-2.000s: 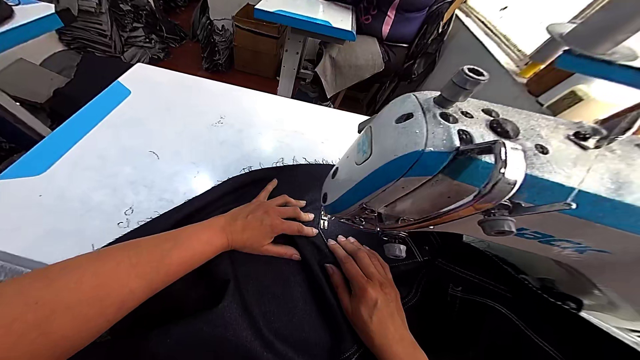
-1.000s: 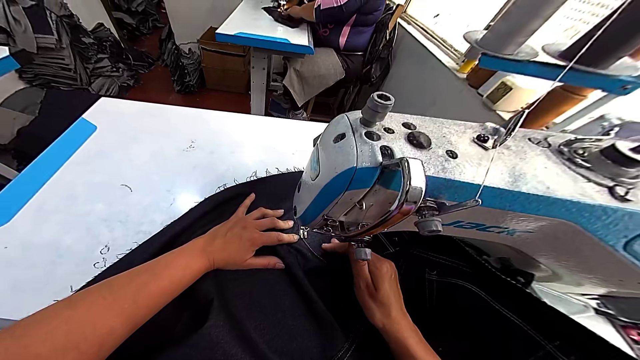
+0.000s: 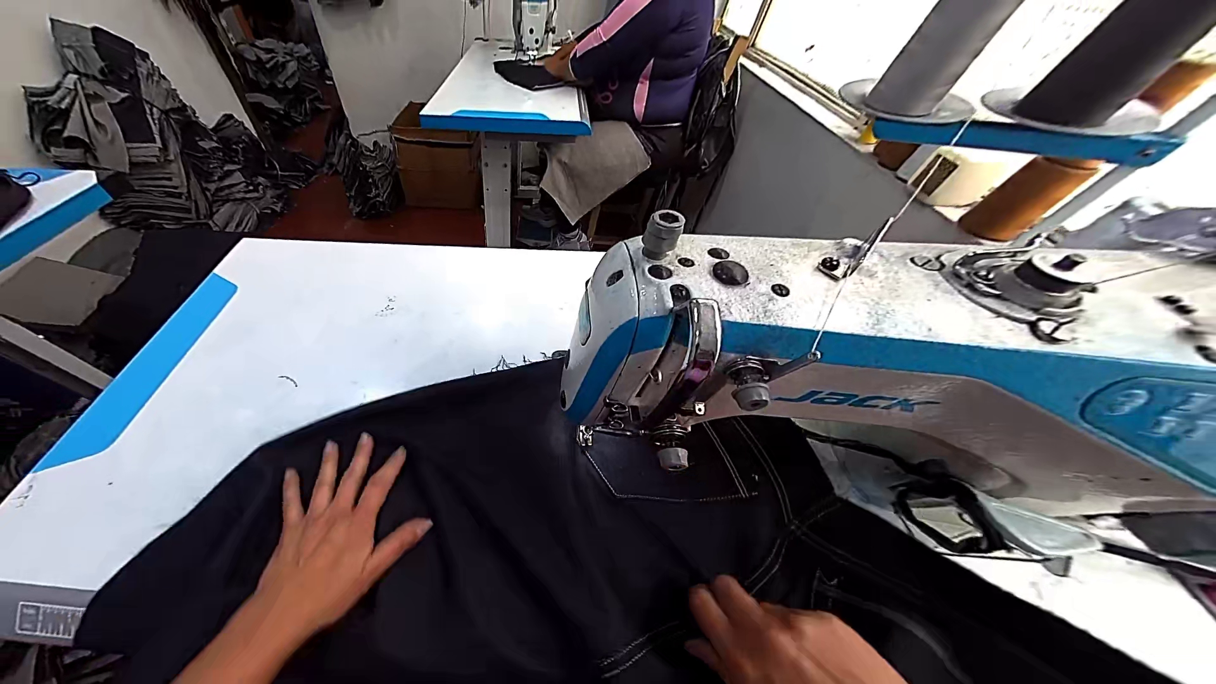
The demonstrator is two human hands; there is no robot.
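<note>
Dark denim cloth with pale stitch lines lies across the sewing table and under the head of a Jack sewing machine. A stitched pocket patch shows beside the presser foot. To the left of the foot, my left hand rests flat on the cloth with fingers spread. Nearer to me and right of the foot, my right hand has curled fingers pinching the cloth by a double seam. Its lower part is cut off by the frame edge.
The white table has loose thread bits on it. Thread cones stand on a blue rack at the upper right. Ahead, a person sits at another sewing table. A cardboard box and garment piles are on the floor.
My left hand has moved left, away from the presser foot, its fingers now wider apart. My right hand has come back toward me from the needle area. More of the pocket stitching shows.
</note>
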